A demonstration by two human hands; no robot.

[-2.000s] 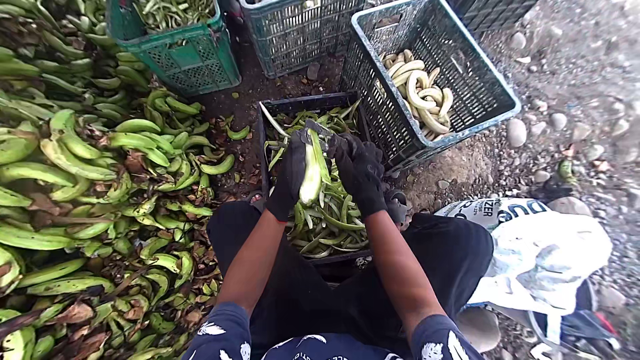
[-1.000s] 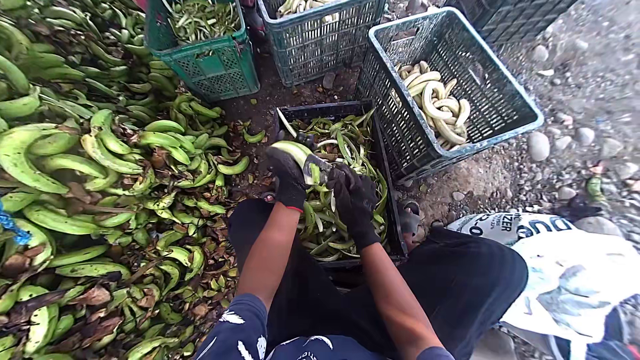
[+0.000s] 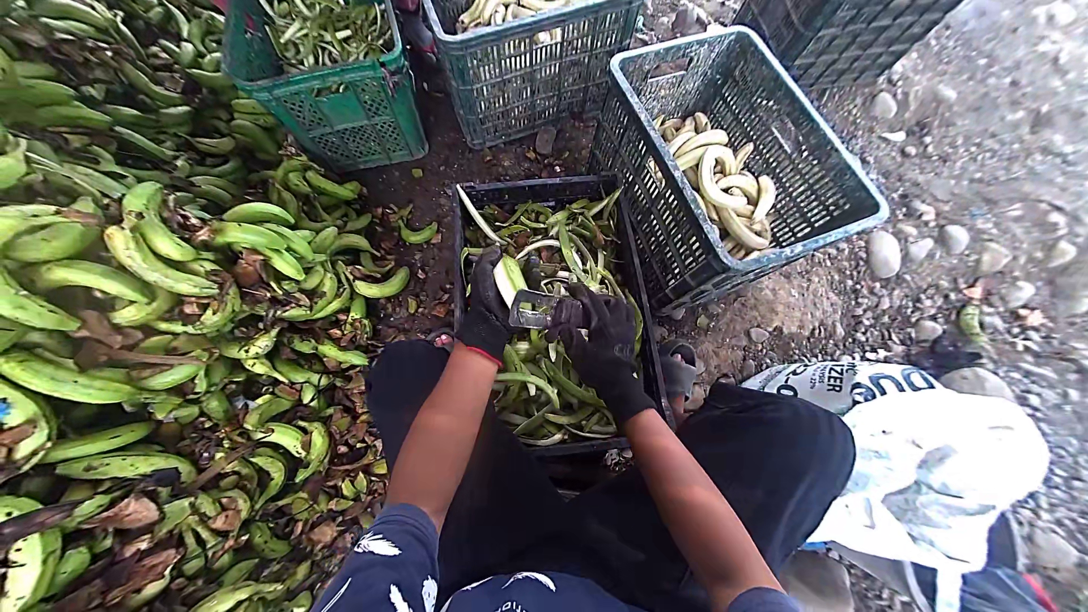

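Observation:
My left hand [image 3: 486, 297], in a black glove, holds a partly peeled green plantain [image 3: 510, 279] over a black crate of peels. A wide flat metal blade [image 3: 534, 309], which looks like a peeler or knife, is held in my right hand [image 3: 599, 336], also gloved in black; the blade lies against the lower end of the plantain. Beneath both hands, long green peel strips [image 3: 552, 382] fill the black crate [image 3: 544, 189]. Part of the plantain is hidden by the left fingers.
A heap of green plantains [image 3: 93, 280] spreads along the left. Peeled plantains [image 3: 722, 183] lie in a dark green crate [image 3: 790, 246] at right. A green crate of peels [image 3: 348, 127] and another crate [image 3: 535, 85] stand ahead. White sacks [image 3: 935, 459] rest on stony ground beside my right knee.
The plantain was upright between both hands, then tilted leftward; now it sits lower in my left hand. The blade is more visible, flat against its lower end.

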